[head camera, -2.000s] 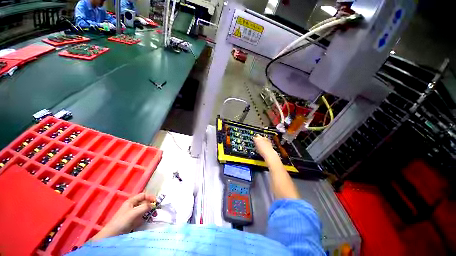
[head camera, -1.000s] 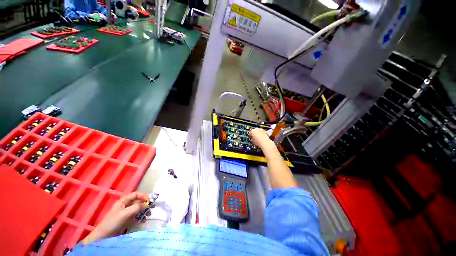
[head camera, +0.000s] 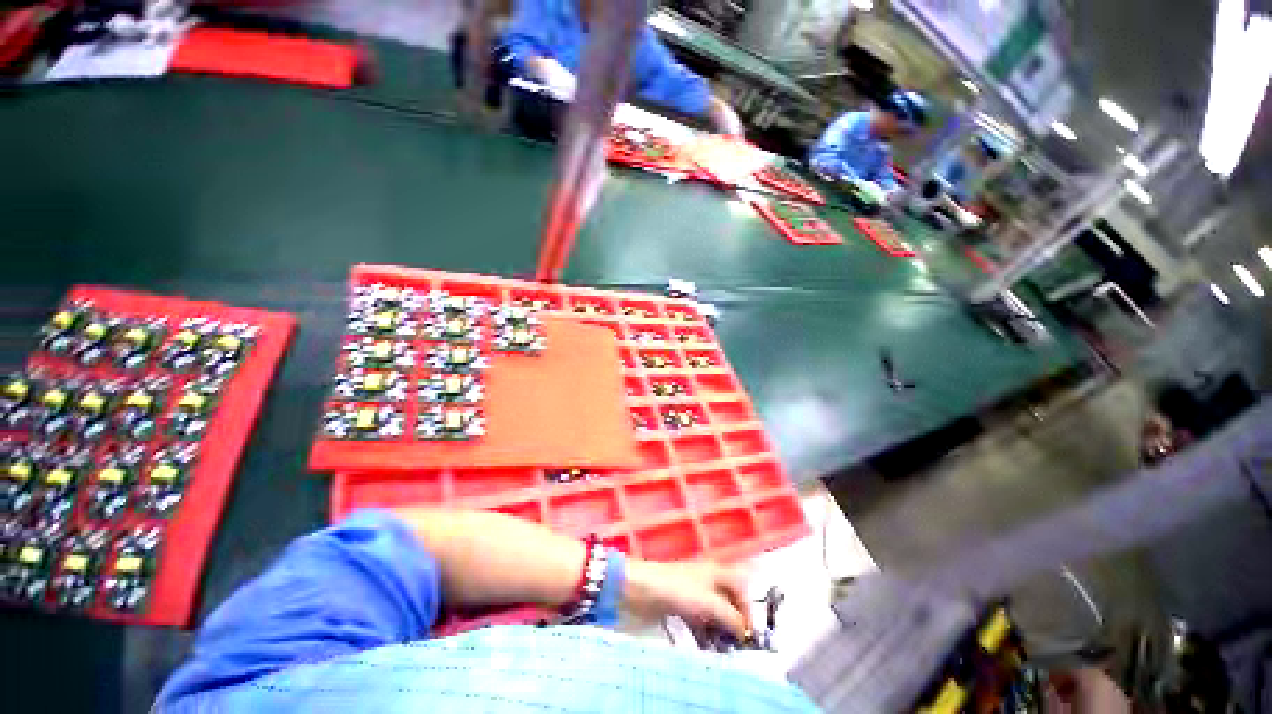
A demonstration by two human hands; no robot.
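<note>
My left hand (head camera: 693, 597) is low in the middle, over the bench edge beside the red compartment tray (head camera: 596, 505), its fingers closed on small circuit boards (head camera: 723, 637) partly hidden by the hand. An orange-red flat sheet (head camera: 558, 405) lies on the tray with rows of circuit boards on its left part. Some tray pockets hold boards. The machine fixture (head camera: 988, 631) shows its yellow border at the bottom right, blurred and cut off. A blurred skin-coloured patch beside it looks like my right hand (head camera: 1092, 693), cut by the lower edge; its fingers cannot be made out.
A second flat sheet (head camera: 223, 439) with rows of boards lies on the green bench (head camera: 460, 181) at the left. A grey machine post (head camera: 1060, 537) crosses the lower right. A small dark tool (head camera: 893, 374) lies on the bench. People in blue smocks sit along its far side.
The view has swung left, bringing the sheets of boards into sight and the fixture to the lower right edge. The left hand still holds boards; the right hand is now mostly out of view.
</note>
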